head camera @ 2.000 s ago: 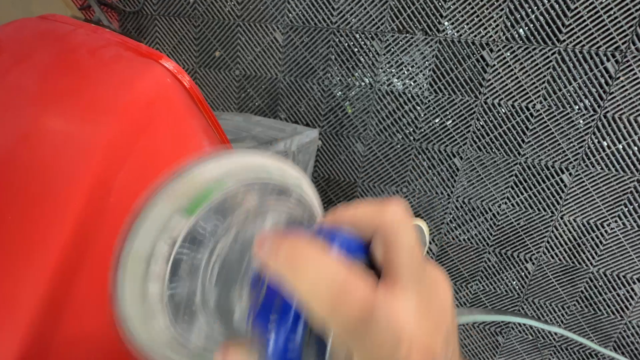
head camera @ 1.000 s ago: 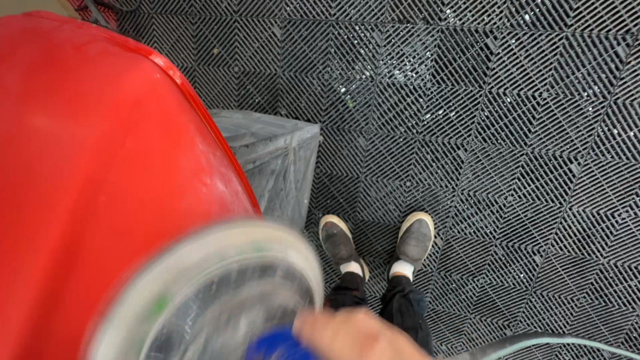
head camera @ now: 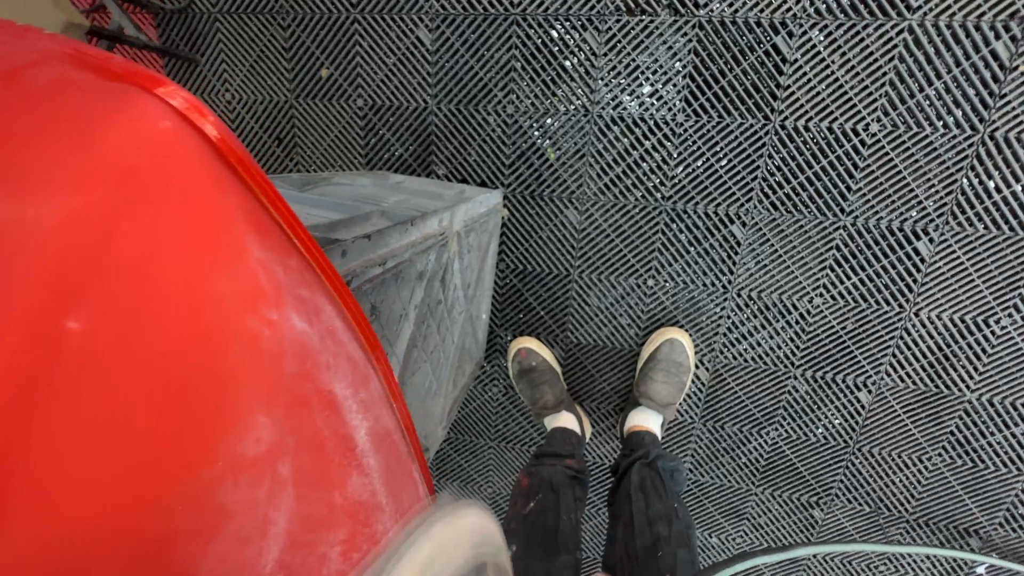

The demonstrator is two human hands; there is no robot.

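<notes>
A glossy red painted panel (head camera: 184, 336) with a curved edge fills the left side, with whitish haze along its lower right part. At the bottom edge, the blurred pale rim of a round pad tool (head camera: 456, 536) shows beside the panel's edge; the rest of it is cut off. Neither of my hands can be made out, so what holds the tool is hidden.
A grey plastic crate (head camera: 424, 264) stands partly under the panel. My shoes (head camera: 666, 372) are on black ribbed floor tiles (head camera: 816, 320). A pale green hose (head camera: 848, 549) curves along the bottom right. Dark metal legs (head camera: 132, 40) show at top left.
The blurred round tool has moved down, mostly out of view. The hand seen on its blue part in the earlier frames has dropped out of sight, uncovering more of the red panel.
</notes>
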